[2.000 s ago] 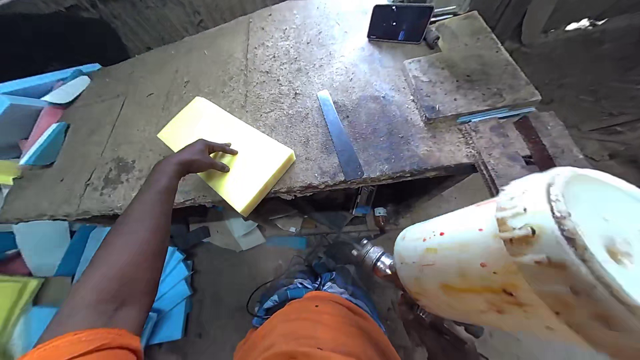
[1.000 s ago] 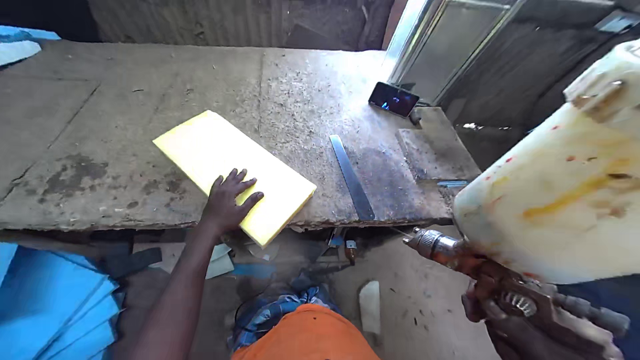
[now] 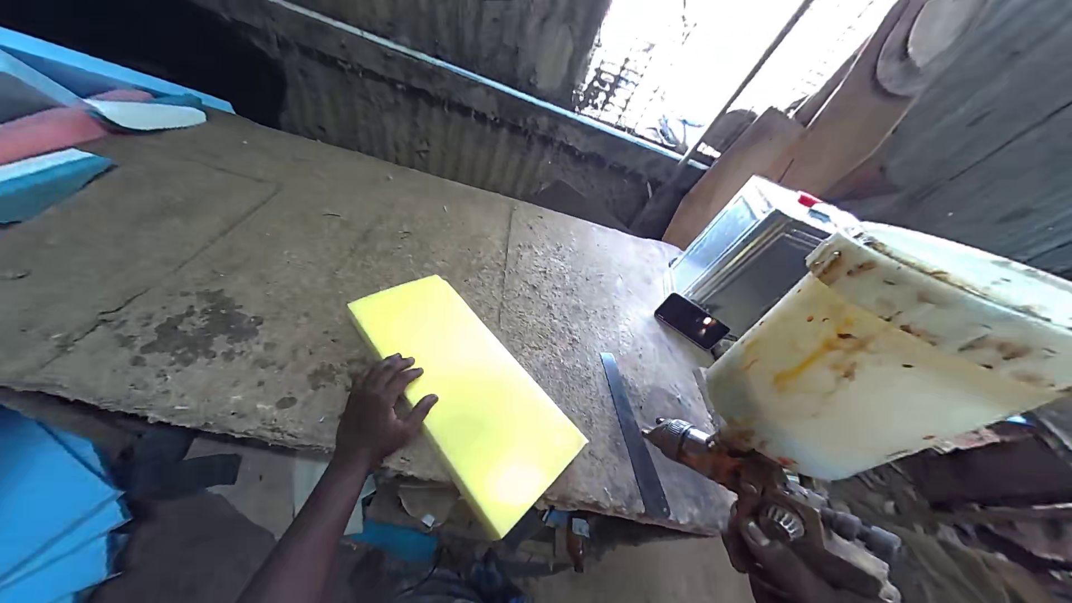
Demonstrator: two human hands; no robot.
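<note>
A yellow foam block (image 3: 473, 394) lies at an angle on the worn workbench, one end jutting over the front edge. My left hand (image 3: 381, 410) rests on the block's left long side, fingertips on its top and fingers slightly spread. In my right hand (image 3: 779, 553), at the lower right, is a spray gun (image 3: 754, 477) with a stained plastic cup (image 3: 871, 360) on top. Its nozzle points left, above the bench's right end. Between the block and the nozzle lies a flat metal strip (image 3: 632, 431).
A phone (image 3: 692, 321) leans against a shiny metal can (image 3: 745, 243) at the bench's right end. Foam pieces (image 3: 50, 180) lie on the back left. Blue foam sheets (image 3: 50, 502) are stacked below the bench's front edge (image 3: 209, 429) at left.
The spray gun has come up from low beside the bench, its nozzle now in clear sight. My left hand has shifted from the block's top to its left side. The view has swung.
</note>
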